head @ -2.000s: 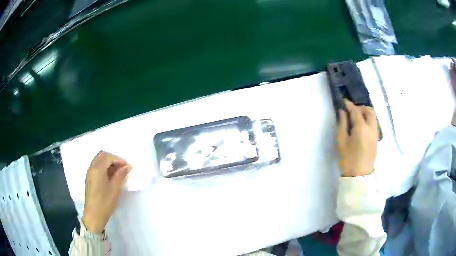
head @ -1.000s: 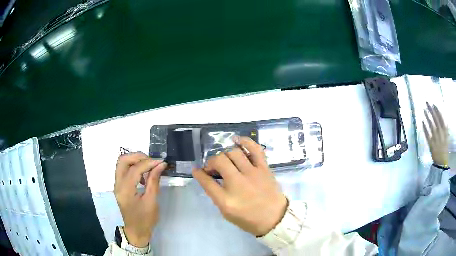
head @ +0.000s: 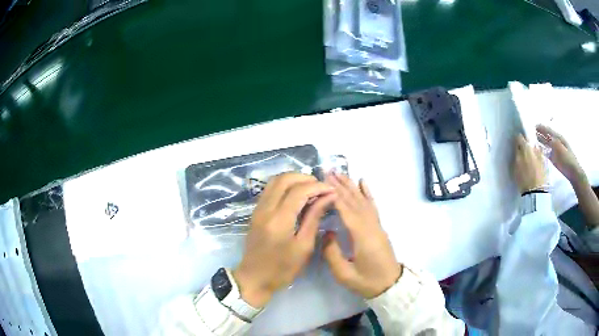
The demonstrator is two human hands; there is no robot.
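A black phone frame in a clear plastic bag (head: pixel 226 190) lies on the white foam sheet (head: pixel 131 262), with another bagged frame's end showing at its right. My left hand (head: pixel 282 230) and my right hand (head: pixel 358 243) meet over the bag's right end, fingers bent and close together. What the fingertips grip is hidden and partly blurred. A small black triangle mark (head: pixel 111 210) shows at the left, on what looks like empty bags. Unbagged black frames (head: pixel 446 144) lie stacked at the right, untouched.
Bagged frames (head: pixel 364 49) lie on the green conveyor belt (head: pixel 197 72) beyond the bench edge. Another worker's hands (head: pixel 532 164) hold something white at the right. A white board with dark holes (head: pixel 16 275) stands at the far left.
My left hand has moved right from the frame's left end to meet my right hand at its right end. The frame now lies under clear plastic. The view has shifted.
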